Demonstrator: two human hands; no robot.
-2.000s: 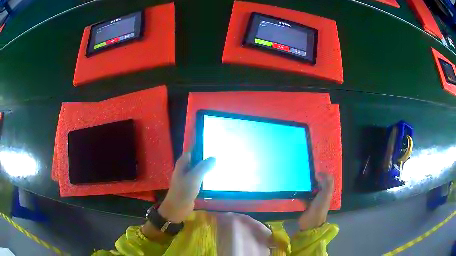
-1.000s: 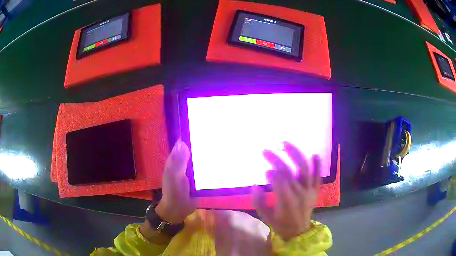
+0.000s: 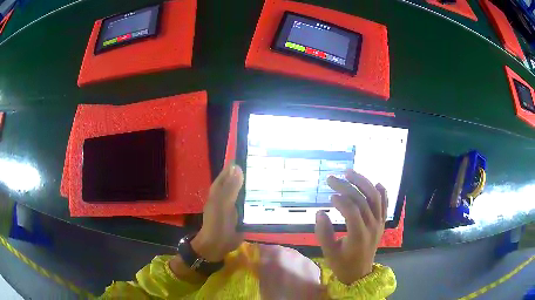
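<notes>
A black-framed tablet (image 3: 281,176) lies in front of me over a red foam pad (image 3: 270,237). Its screen is bright white with a grey-blue grid menu in the middle. My left hand (image 3: 223,214) rests against the tablet's left edge, fingers together and thumb side up, with a dark watch on the wrist. My right hand (image 3: 355,225) is over the lower right of the screen, fingers spread, fingertips at the menu's right side. Whether they touch the glass cannot be told.
A dark tablet (image 3: 124,166) lies on stacked red pads at left. Two lit tablets (image 3: 129,28) (image 3: 318,41) lie on red pads beyond. A blue fixture (image 3: 467,187) with a yellowish loop stands at right. Another small tablet (image 3: 524,94) is at the far right.
The screen has gone from cyan-white through bright white-violet to a white page with a grid menu. My right hand has left the tablet's right edge and moved over the screen.
</notes>
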